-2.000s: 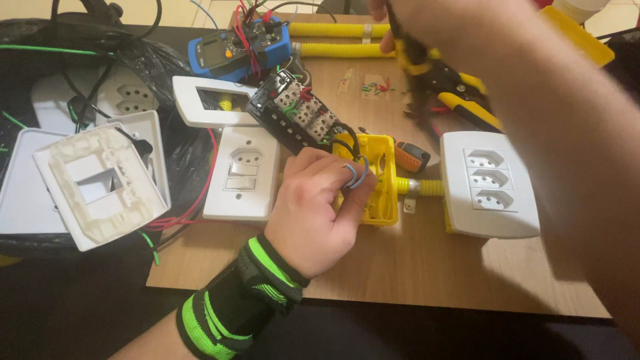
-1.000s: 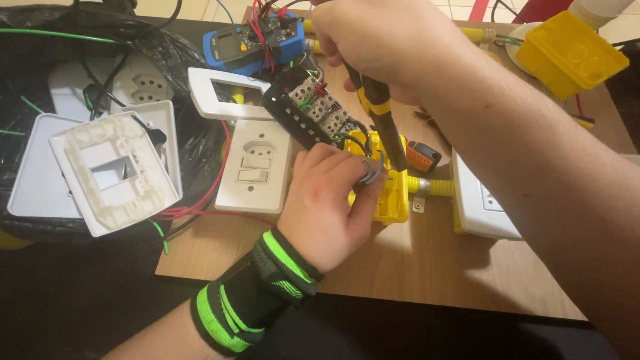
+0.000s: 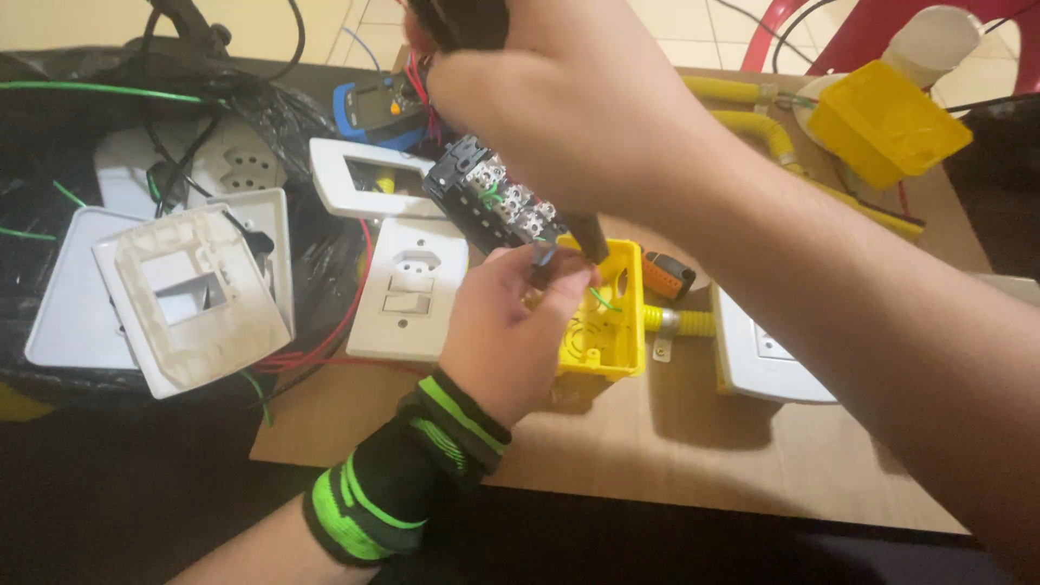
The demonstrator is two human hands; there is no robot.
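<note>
My left hand, with a black and green wrist support, pinches electrical wires at the left side of an open yellow electrical box. A short green wire shows inside the box. Above it, my right hand grips a dark-handled hand tool, whose metal end reaches down to the left fingertips; its jaws are partly hidden. A black outlet module with metal terminals lies tilted just behind the left hand. Left of that hand is a white outlet and switch plate.
A blue multimeter and an empty white frame lie behind. White cover plates rest on a black plastic bag at left. Right are an orange and black tool, yellow corrugated conduit, another white plate and a yellow box.
My right hand has brought the yellow and black-handled tool down from the back of the board to my left fingers. A green wire now shows inside the yellow box.
</note>
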